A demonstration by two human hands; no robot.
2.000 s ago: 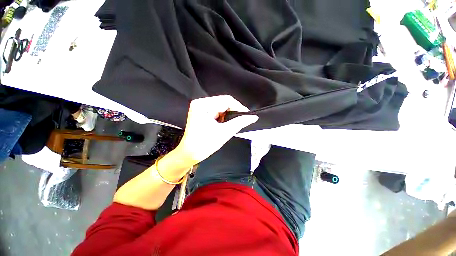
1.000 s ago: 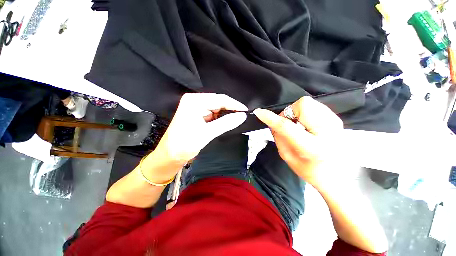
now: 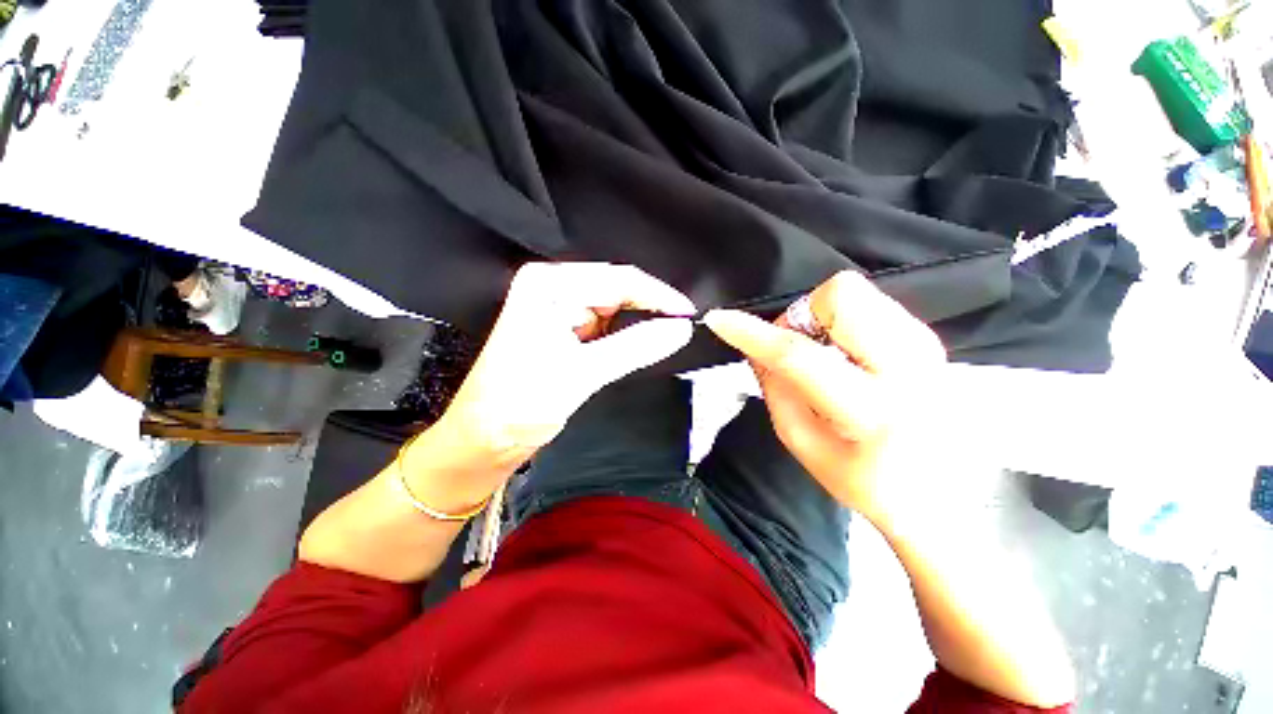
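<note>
The black garment [image 3: 670,154] lies in folds over the white table, its near part by the table's front edge. My left hand [image 3: 559,349] pinches the folded edge between thumb and fingers. The folded edge [image 3: 907,269] runs as a thin dark ridge right to a white strip [image 3: 1064,234]. My right hand [image 3: 852,384] is closed at its fingertips against the same edge, just right of my left fingertips. A metal glint [image 3: 804,317] shows on a right finger. What the right fingertips pinch is too small to tell; no needle or thread can be made out.
Scissors [image 3: 28,91] and a grey speckled strip [image 3: 103,53] lie at the far left of the table [image 3: 168,154]. A green box [image 3: 1187,92], an orange tool [image 3: 1258,181] and small dark and blue bits lie at right. A wooden stool [image 3: 210,384] stands below left.
My right hand has come from off to the lower right to the edge beside my left fingertips. Over the last second both hands have stayed nearly in place.
</note>
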